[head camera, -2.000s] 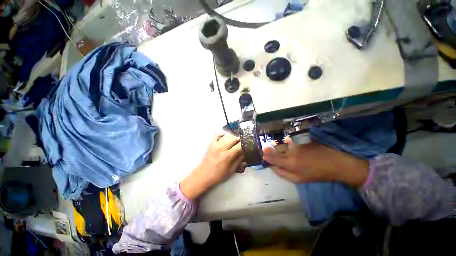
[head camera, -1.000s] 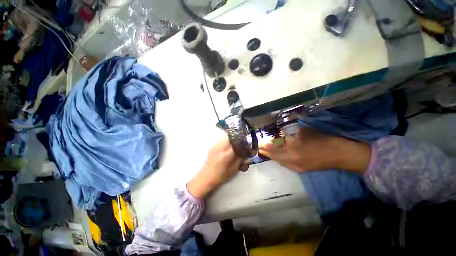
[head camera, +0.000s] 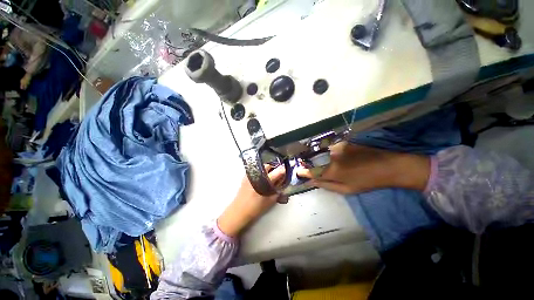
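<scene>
Blue cloth with navy parts lies under and below my right hand and runs behind it to the right. My left hand is at the needle area, its fingertips partly behind the shiny curved guard. My right hand is beside it, fingers bent and holding the cloth edge. A bright, glaring patch of cloth shows between the fingertips. The presser foot area is hard to make out. The cream sewing machine head stands just above both hands.
A pile of blue and navy garments lies left of the machine. A black and yellow bundle is below it. A grey post stands on the machine head. Clear plastic lies at the upper left, and part of a person shows far left.
The view has shifted, so the machine head appears further left. Both hands stay at the needle area; the fingertips have come closer together around the small bright patch.
</scene>
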